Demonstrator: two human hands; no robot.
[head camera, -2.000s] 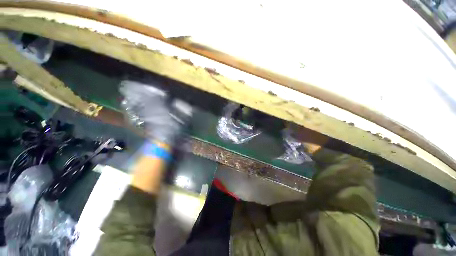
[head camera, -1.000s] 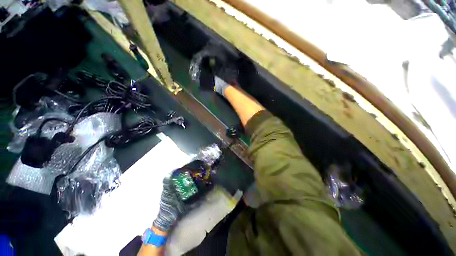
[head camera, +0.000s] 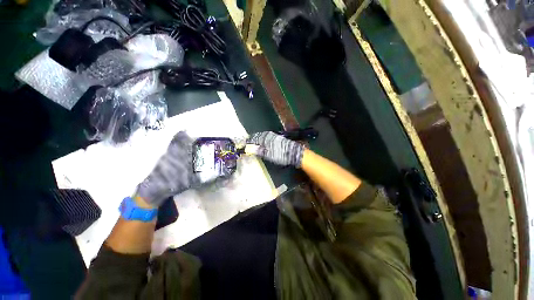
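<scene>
A black device housing (head camera: 214, 157) lies open side up over the white work sheet (head camera: 246, 187), showing a pale board and yellow and purple wires. My left hand (head camera: 170, 170), in a grey-white knitted glove, grips its left side. My right hand (head camera: 275, 148), gloved, is at its right edge with thumb and fingers closed on the wires or cord end; exactly what is pinched cannot be told. A dark flat cover (head camera: 167, 213) lies partly under my left wrist. A ribbed black stack of covers (head camera: 77, 210) stands at the sheet's left.
Bubble-wrapped black units (head camera: 111, 114) and bundled power cords (head camera: 196, 76) lie at the upper left. A bagged unit (head camera: 301, 29) sits on the dark green conveyor (head camera: 328, 99) beyond the metal rail. A cream frame (head camera: 433, 76) runs down the right. A blue bin (head camera: 10, 272) shows far left.
My right hand has come back from the conveyor to the housing's right edge. My left hand still holds the housing, now with its open side up. The view has turned towards the sheet.
</scene>
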